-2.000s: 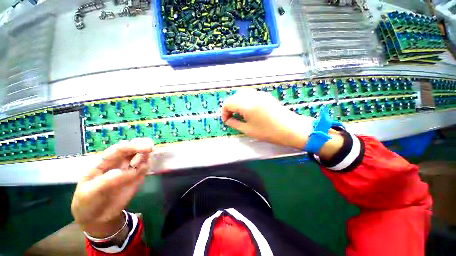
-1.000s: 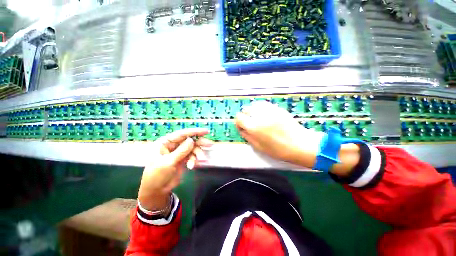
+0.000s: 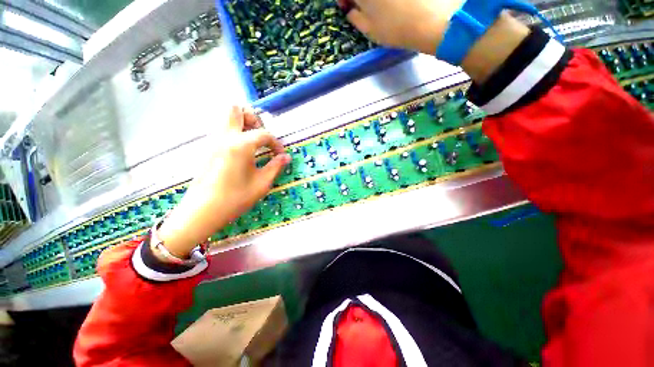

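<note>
A long green PCB panel with two rows of blue and silver parts lies along the bench front. My left hand is over the panel's back row, its fingers curled with thumb and fingertips apart; I cannot tell whether it holds a small part. The blue bin full of dark capacitors stands behind the panel. My right hand, with a blue wrist strap, reaches over the bin's right part. Its fingertips are at the picture's top edge, and whether they hold anything is hidden.
Small silver parts lie behind and left of the bin. A clear ribbed tray is at the left; another is at the upper right. More panels run left along the rail. A cardboard box is on the floor.
My right hand has moved from the panel up and back to the blue bin. My left hand has moved from the bench's front edge onto the panel. The view has turned and tilted.
</note>
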